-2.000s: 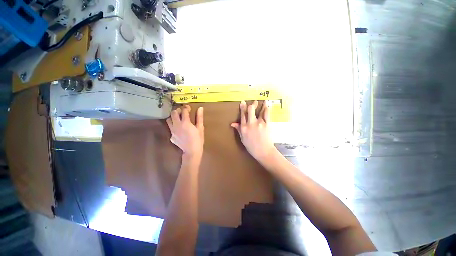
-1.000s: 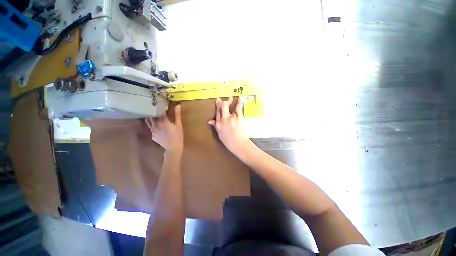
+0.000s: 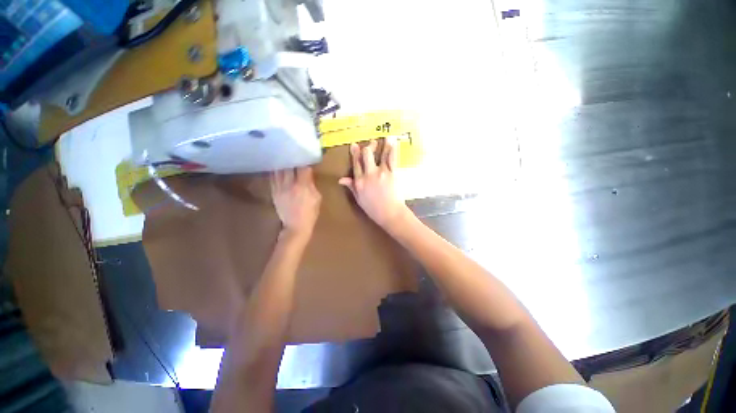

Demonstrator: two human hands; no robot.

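Observation:
The brown bag body panel [image 3: 214, 258] lies flat, its top edge along the yellow sewing template [image 3: 367, 127], its notched lower corners near my body. The white sewing machine head [image 3: 234, 133] covers the middle of the template and part of the panel's top edge. My left hand [image 3: 295, 200] lies flat on the panel, its fingertips close to or under the machine head. My right hand [image 3: 376, 181] lies with fingers spread at the panel's upper right, fingertips at the template's edge. The needle area is hidden.
The white carrier plate [image 3: 452, 73] is set in the shiny metal table [image 3: 637, 185]. Stacked brown panels [image 3: 56, 274] lie at the left end. More brown pieces [image 3: 662, 363] are at the lower right. A blue-framed screen [image 3: 48, 48] is at the upper left.
The view has shifted and turned, showing the template's left end and the machine head from another angle. My left hand's fingers are closer together. Both hands stay on the panel.

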